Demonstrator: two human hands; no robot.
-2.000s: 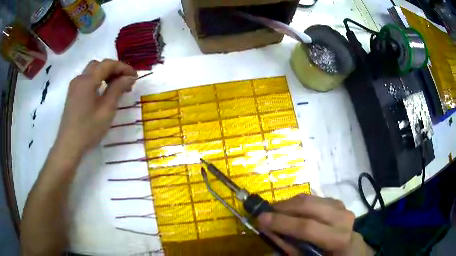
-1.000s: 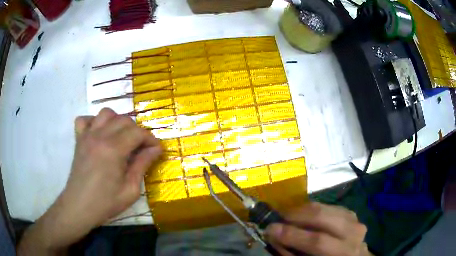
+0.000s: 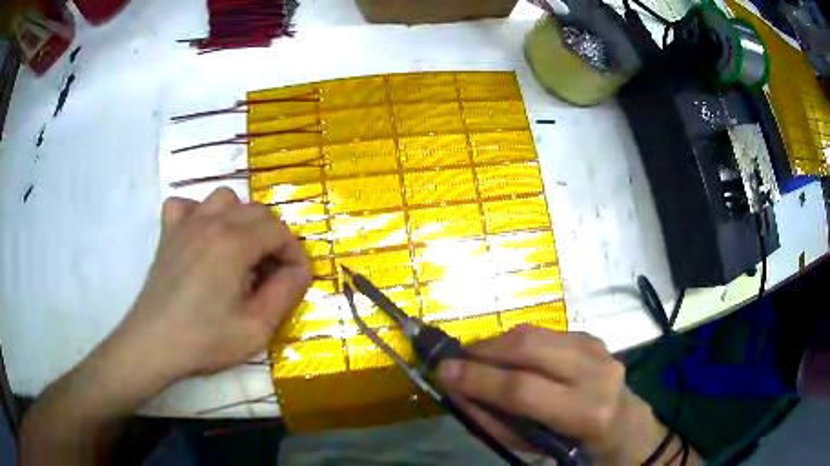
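Note:
The amber polyimide heater sheet (image 3: 364, 196) lies on the bench, its near end at the bench edge. Lead wires (image 3: 209, 113) stick out past its left edge. My right hand (image 3: 546, 387) holds the soldering iron (image 3: 435, 346), its tip at the grid line between the first and second columns. The thin curved solder feed tube (image 3: 373, 341) runs beside the iron and ends near the tip. My left hand (image 3: 223, 282) is over the sheet's left edge, thumb and finger pinched on a thin lead wire (image 3: 323, 277) whose end shows near the tip. The fingers hide most of it.
A dark red wire bundle (image 3: 246, 23) lies at top left. The cardboard box (image 3: 437, 9) is at the top edge. The solder dross tin (image 3: 578, 59), long black box (image 3: 696, 173) and green solder spool (image 3: 742, 55) are at right, spare amber sheets (image 3: 801, 100) beyond.
My left hand has come from near the wire bundle down to the sheet, then slightly right. The iron tip has moved left and up toward the left fingers. The view has tilted downward.

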